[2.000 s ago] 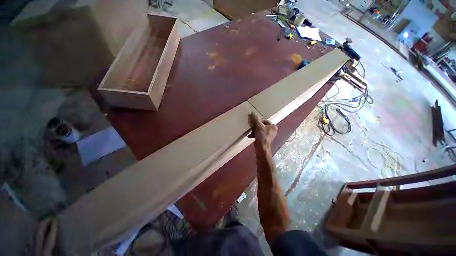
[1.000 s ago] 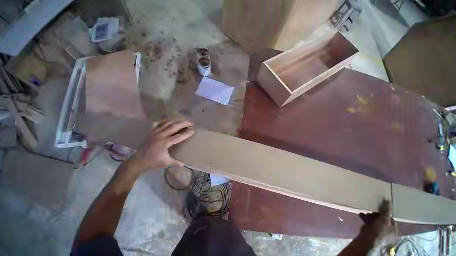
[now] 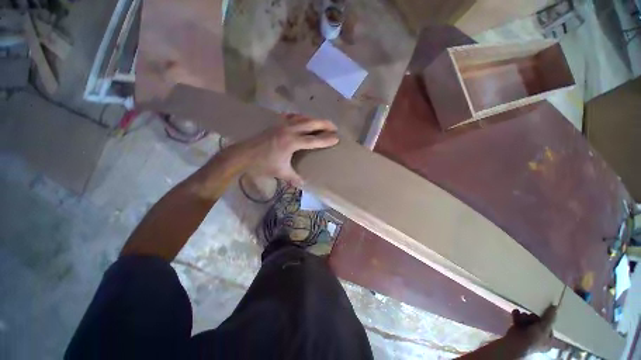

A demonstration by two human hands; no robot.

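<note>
A long pale tan plywood strip [image 3: 429, 204] lies along a boxed wooden beam [image 3: 422, 254] that crosses the dark red table [image 3: 485, 158]. The strip's near end reaches out past the table's left edge. My left hand [image 3: 292, 148] lies across the strip near that end, fingers spread over its face and thumb at the lower edge, gripping it. My right hand [image 3: 538, 329] holds the strip and beam at the lower right, by a thin dark line across the strip. Its fingers are partly hidden under the edge.
An open wooden box [image 3: 460, 88] stands at the table's back. A white sheet [image 3: 337, 68] and a can [image 3: 332, 22] lie beyond the strip. A brown board [image 3: 179, 46] rests on a white frame at upper left. Coiled cords [image 3: 292, 221] lie on the floor near my legs.
The view has turned, and the strip now slants more steeply down to the right. My left hand has stayed near the strip's left part. My right hand remains at the dark line.
</note>
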